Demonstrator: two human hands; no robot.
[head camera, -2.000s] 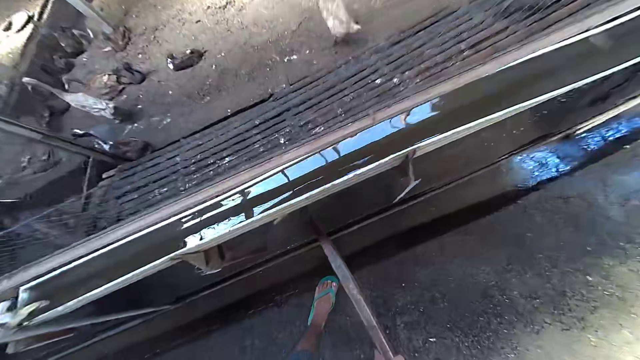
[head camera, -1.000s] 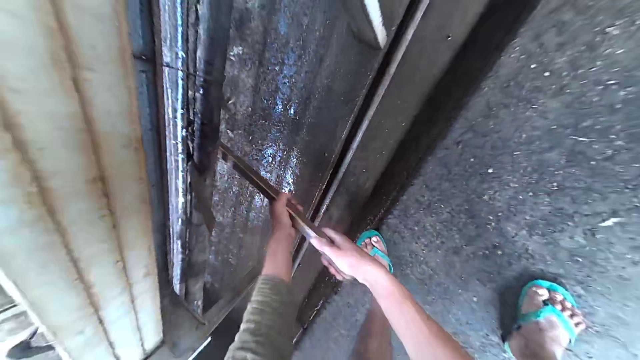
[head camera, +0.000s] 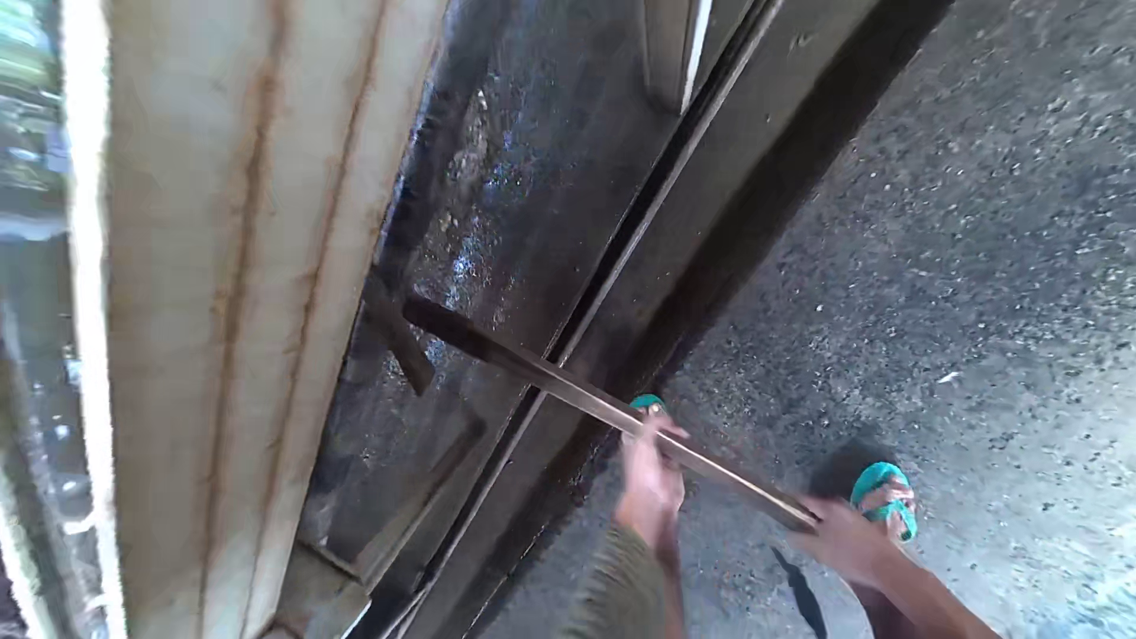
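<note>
My left hand, below a green sleeve, is closed around the middle of a long wooden pole. My right hand grips the pole's near end, at the lower right. From there the pole slants up and left across a low ledge, its dark far end over the wet, dirty channel floor. A short dark wooden piece lies beside that far end. What the tip touches cannot be told.
A long pale panel with rusty streaks runs along the left. The low ledge edges the channel, with a post beyond it. My feet in green sandals stand on rough concrete.
Two seconds ago neither hand was plainly in view; one second ago both held the pole. Since then my right hand has moved farther from my left along the pole. The view has turned strongly.
</note>
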